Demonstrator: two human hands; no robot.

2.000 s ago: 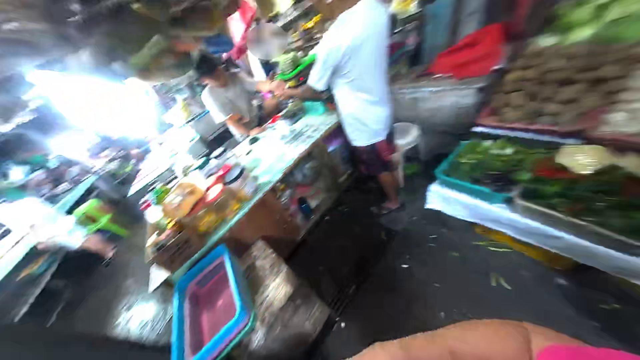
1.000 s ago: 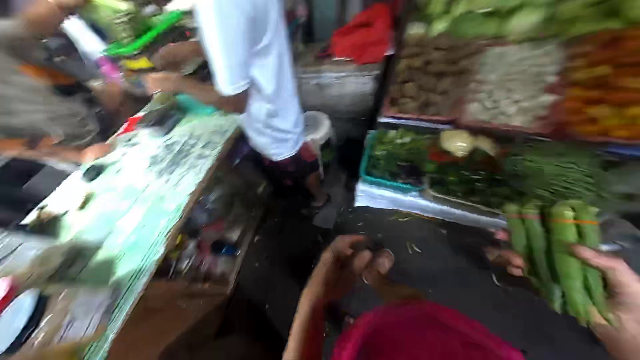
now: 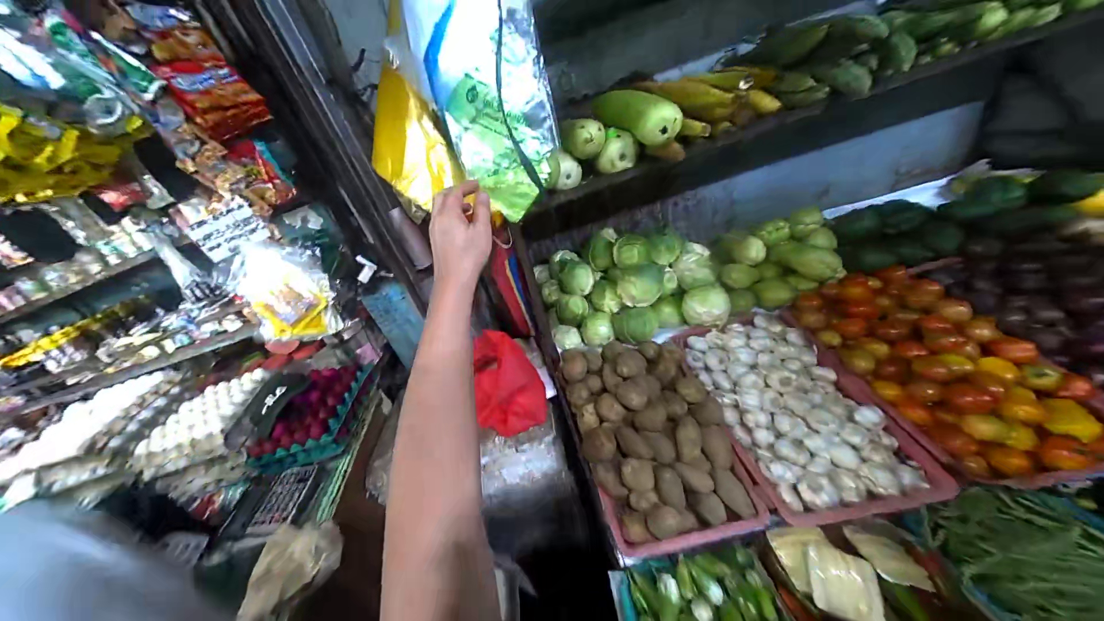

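My left hand [image 3: 461,226] reaches up on an outstretched bare arm, its fingers bent together at the lower edge of hanging plastic bags. One yellow bag [image 3: 412,138] hangs on the left, and a clear bag with green print [image 3: 496,121] hangs beside it. The fingertips seem to pinch the bags' bottom edge, though the grip is partly hidden. A red plastic bag [image 3: 509,384] lies to the right of my forearm. My right hand is out of view.
To the right, trays hold potatoes [image 3: 664,431], garlic bulbs [image 3: 798,405] and tomatoes [image 3: 957,362], with cabbages [image 3: 638,285] behind. Gourds [image 3: 638,116] line an upper shelf. On the left are egg trays [image 3: 198,423] and packaged goods. A blurred pale shape [image 3: 95,561] is lower left.
The view has swung to the stall's hanging bags and shelves. My left arm is now stretched up to the bags. The green vegetable bundles held in hands a second ago are out of view.
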